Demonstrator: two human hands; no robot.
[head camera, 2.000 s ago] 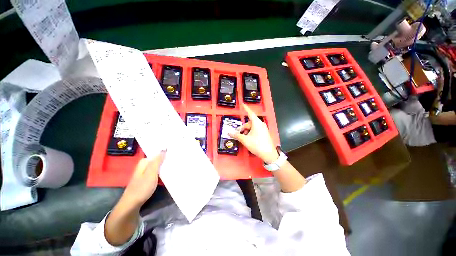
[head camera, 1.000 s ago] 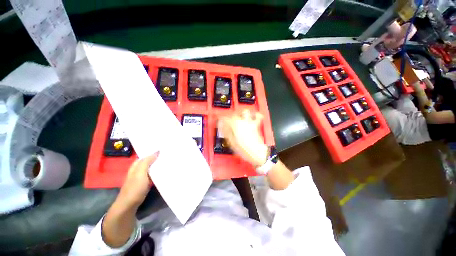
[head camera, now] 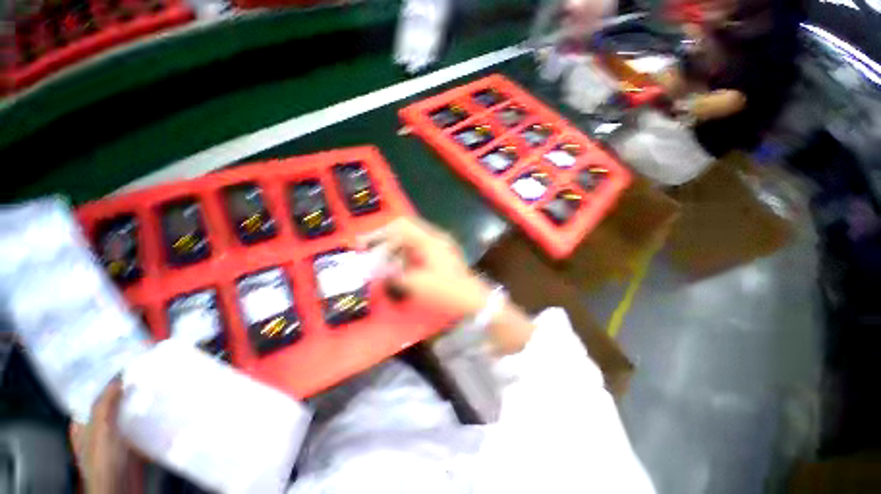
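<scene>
A red tray (head camera: 290,367) lies in front of me, with black units (head camera: 249,212) in two rows of pockets. Several front-row units bear white labels (head camera: 263,294). My right hand (head camera: 425,265) is over the tray's front right end. Its thumb and fingers pinch a small pale label (head camera: 382,259) beside the labelled unit (head camera: 345,301); the image is blurred there. My left hand (head camera: 101,444) is at the lower left, partly hidden by the white label strip (head camera: 208,415), which it holds. The strip is bent over the hand and covers the tray's left front corner.
A second red tray (head camera: 555,236) of black units lies to the right. More red trays (head camera: 97,43) stand across the line at upper left. A pale metal rail (head camera: 290,121) runs behind. Cardboard boxes (head camera: 724,217) are below at right. Another person's arm (head camera: 715,104) shows at upper right.
The view has turned right, so trays and hands appear further left. The strip now bends over my left hand with print showing. My right hand's fingers have come together in a pinch.
</scene>
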